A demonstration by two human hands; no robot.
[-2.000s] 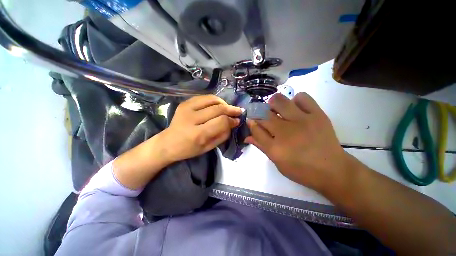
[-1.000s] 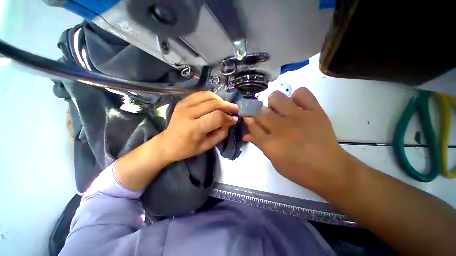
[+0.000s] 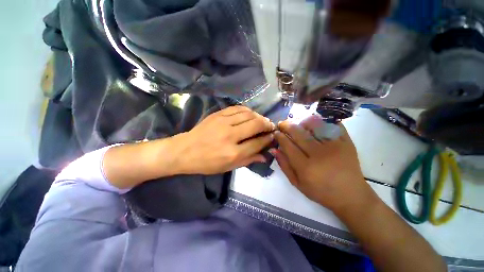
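My left hand pinches a small dark grey cloth piece just in front of the needle area. My right hand meets it from the right, fingertips close together on the same piece, which shows mostly below the fingers. The exact grip is hidden by the fingers. A grey band or wrap shows at a right-hand finger. The sewing machine's needle area is just beyond the fingertips. The large dark grey garment lies under and beside my left forearm.
Green and yellow scissor handle loops lie on the white table at right. The machine head overhangs the top. A measuring scale runs along the front edge. More garment cloth is heaped at upper left.
The view has shifted, bringing more of the garment heap into sight and showing the machine head from another angle. Both hands stay together at the small piece.
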